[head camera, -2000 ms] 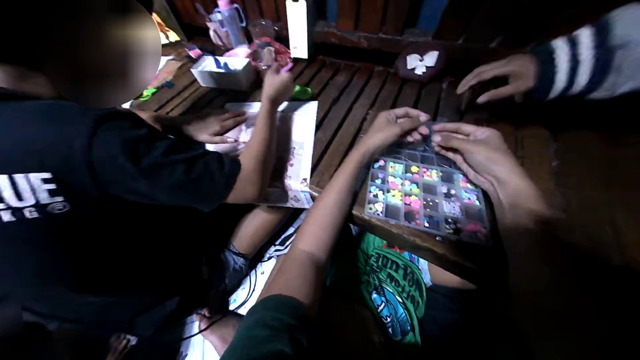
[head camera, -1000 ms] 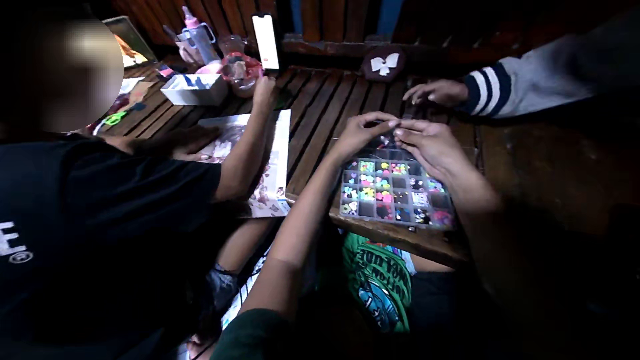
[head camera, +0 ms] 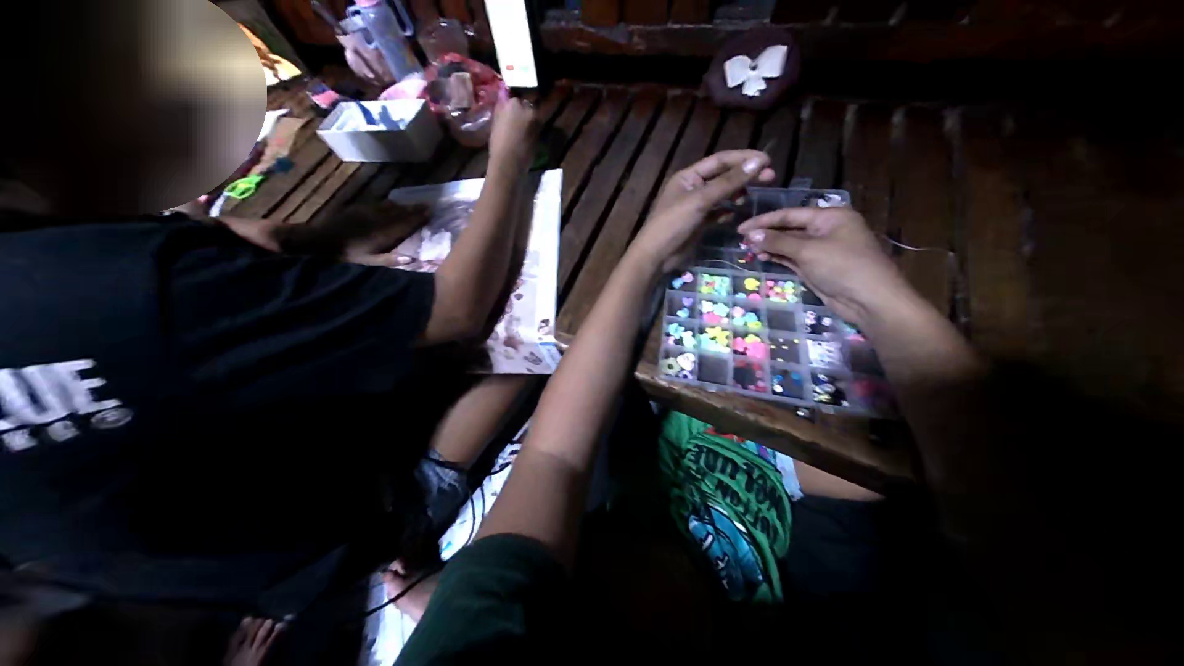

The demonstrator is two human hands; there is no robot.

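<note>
A clear plastic compartment box [head camera: 782,319] with colorful small beads and charms lies open at the edge of the slatted wooden table. Over its back part, my left hand [head camera: 708,199] pinches something thin between thumb and fingertips; what it is cannot be made out. Lower and to the right, my right hand [head camera: 823,250] has its thumb and forefinger together on a thin cord [head camera: 916,248], which trails off to the right. Small reddish beads [head camera: 747,252] hang just below these fingertips.
At the left a person in a dark shirt [head camera: 231,388] leans over a printed sheet [head camera: 546,277]. Behind are a white box [head camera: 379,134], a pink plastic bag [head camera: 462,92] and a bright phone-like screen [head camera: 511,42]. A dark round item with a white bow [head camera: 754,69] sits at the back.
My hands, close together before, are now apart, the left one higher. The other person's striped sleeve and hand at the right have gone out of view.
</note>
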